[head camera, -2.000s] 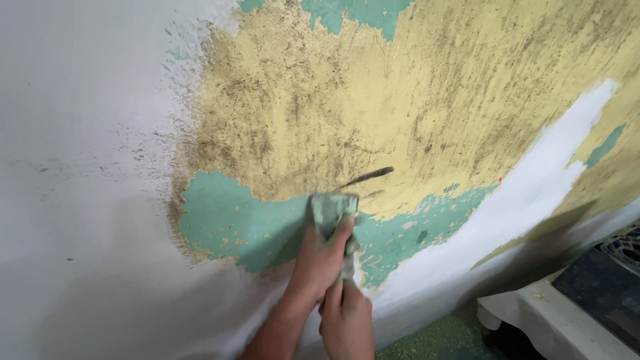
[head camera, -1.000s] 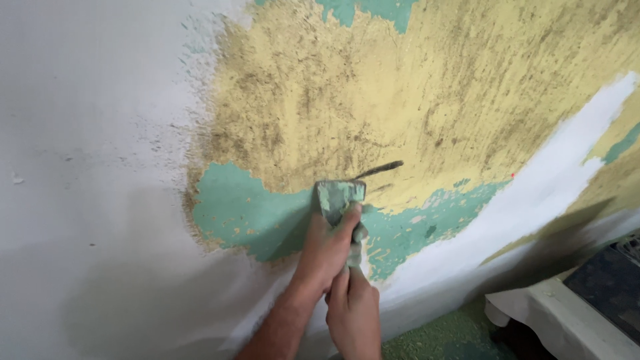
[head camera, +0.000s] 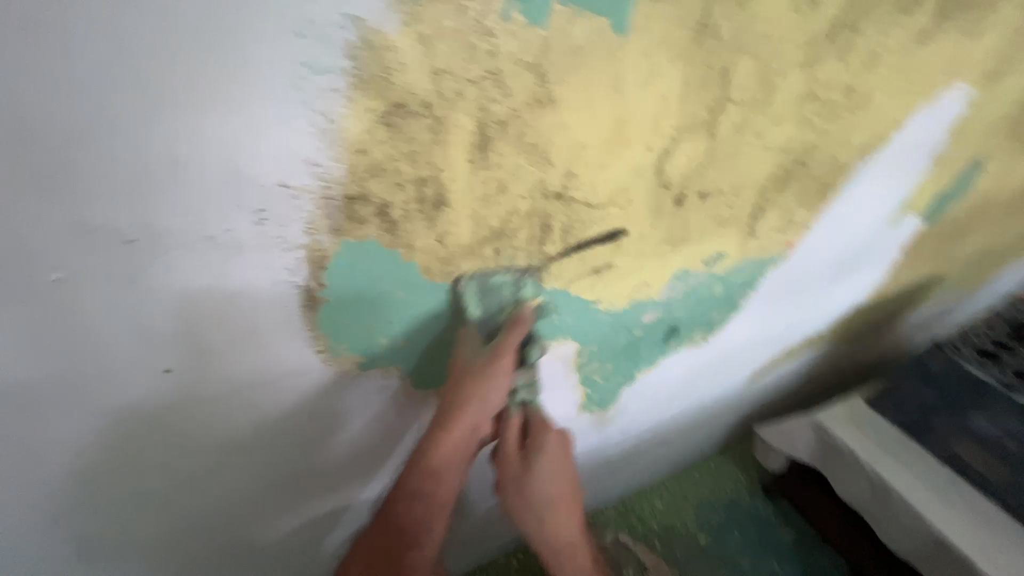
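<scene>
A paint-smeared scraper (head camera: 498, 292) lies with its wide blade against the wall, at the border between the yellow layer (head camera: 640, 152) and the green paint patch (head camera: 384, 296). Both of my hands are on it. My left hand (head camera: 484, 372) grips it just below the blade, its thumb up along the tool. Lower down, my right hand (head camera: 532, 460) is closed around the end of the handle. Right of the blade a dark streak (head camera: 588, 242) marks the yellow surface. The frame is blurred, so the blade's edge is not sharp.
White wall (head camera: 160, 200) spreads to the left, with a white band slanting up at the right. At the lower right stands a white-covered ledge (head camera: 864, 448) beside a dark item (head camera: 952, 424). The green floor (head camera: 696, 512) below bears scattered specks.
More white wall shows directly right of the scraper's handle than a second ago. Both hands stay on the scraper. The view has shifted slightly.
</scene>
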